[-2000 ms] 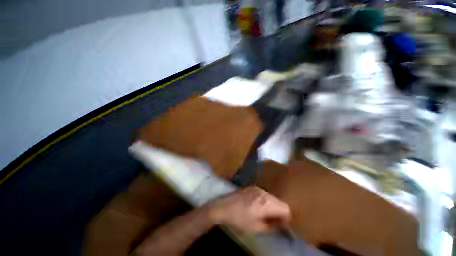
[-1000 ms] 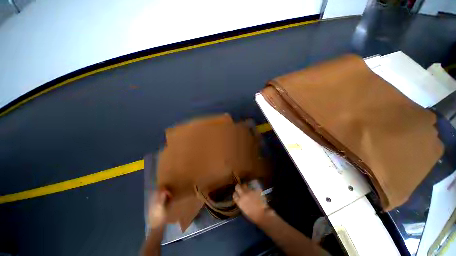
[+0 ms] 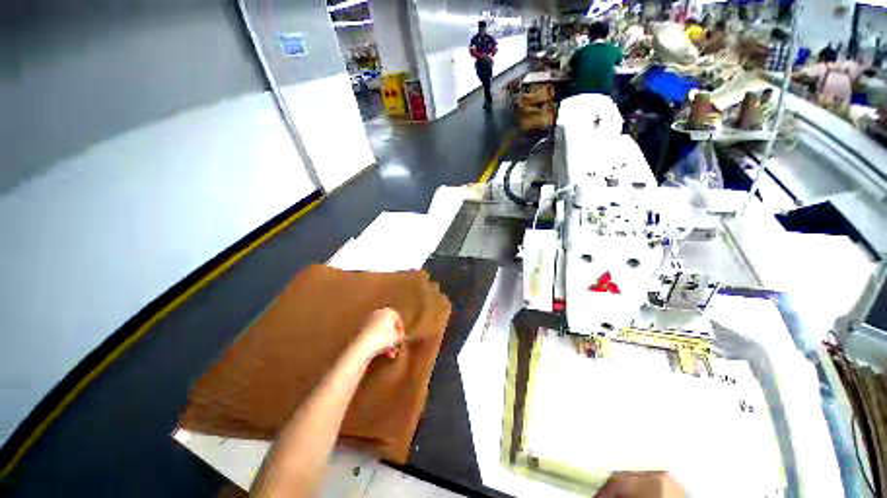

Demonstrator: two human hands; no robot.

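Note:
A stack of brown bag panels (image 3: 292,365) lies on the table's left side. My left hand (image 3: 382,334) is on its upper right part, fingers closed on the top panel, which creases beside them. My right hand (image 3: 640,485) is cut off by the bottom edge, at the front of the white sewing template (image 3: 652,418); its fingers are hidden. The template lies under the white sewing machine head (image 3: 608,243) with a red three-diamond mark. The yellow-gold clamp (image 3: 671,340) is just below the head.
White sheets (image 3: 389,240) lie behind the stack. Brown strips (image 3: 866,399) lie at the far right. Thread cones (image 3: 749,110) stand behind the machine. A person (image 3: 483,60) is in the aisle, another in green (image 3: 595,66) is farther back. A white wall (image 3: 126,214) runs along the left.
The view has swung up and right from the low brown pile to the machine. My hands have left that pile; my left is now on the table's panel stack, my right near the template.

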